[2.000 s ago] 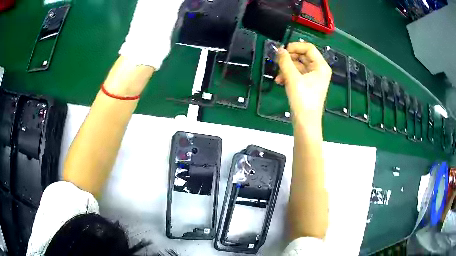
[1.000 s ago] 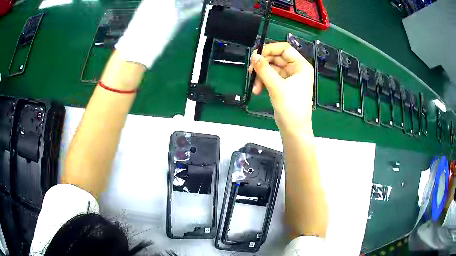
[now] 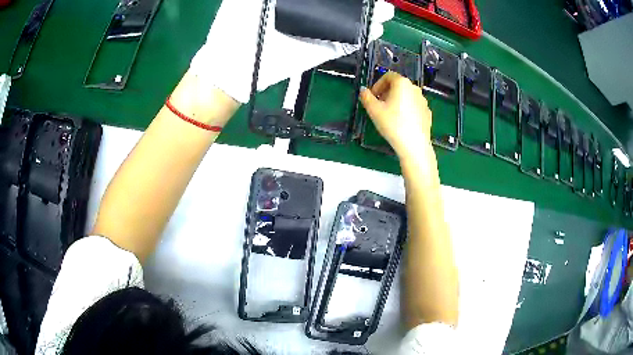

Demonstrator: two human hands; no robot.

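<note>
My left hand (image 3: 239,52), in a white glove, holds up a black phone middle frame (image 3: 257,76) at the top centre. Its fingers pass behind the frame and show at the frame's right side. A matte black sheet (image 3: 321,19) covers the frame's upper part; the top is cut off by the picture's edge. My right hand (image 3: 402,107) is bare, with curled fingers and its thumb tip at the frame's right edge. Whether it grips the edge or a small part cannot be told.
Film-covered housings (image 3: 283,239) lie on the white sheet (image 3: 472,243), two overlapping (image 3: 357,274). More frames (image 3: 477,104) line the green surface (image 3: 208,156). Black trays (image 3: 48,187) are at left, a red tray (image 3: 444,15) at the far side, a blue roll (image 3: 613,270) at right.
My left hand moved right and now lies behind the held frame. The held frame shifted slightly left, and my right hand moved a little down. Frames on the green surface shifted right.
</note>
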